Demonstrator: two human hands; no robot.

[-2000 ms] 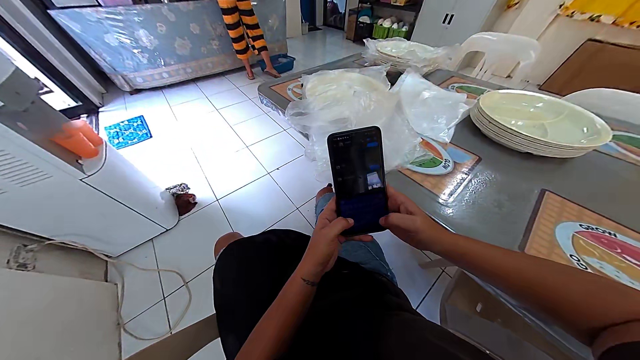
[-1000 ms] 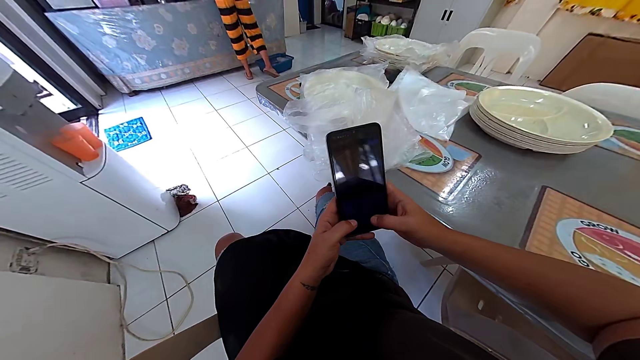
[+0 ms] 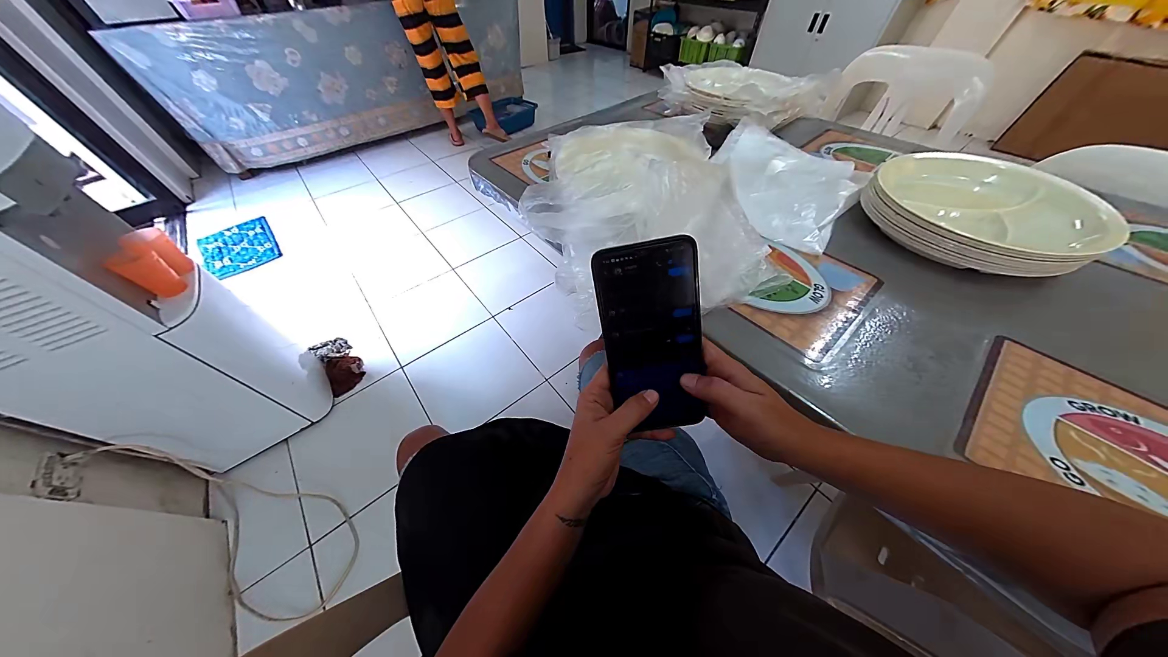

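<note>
A black smartphone stands upright above my lap, its dark screen facing me. My left hand grips its lower left side, the thumb over the bottom of the screen. From the right, my right hand holds the lower right edge, its thumb also on the screen. The fingers behind the phone are mostly hidden. Just beyond the phone, crumpled clear plastic bags lie over pale plates on the grey table. A stack of cream divided plates sits to the right.
Placemats with printed food circles lie on the table. White plastic chairs stand around it. A person in striped trousers stands beside a blue basin. At left are a white appliance, orange cups and a cable on the tiled floor.
The phone's screen went from showing a dialogue-like dark view to a plain reflective one, and now shows dark content with blue patches again. My thumbs have shifted slightly over its lower part.
</note>
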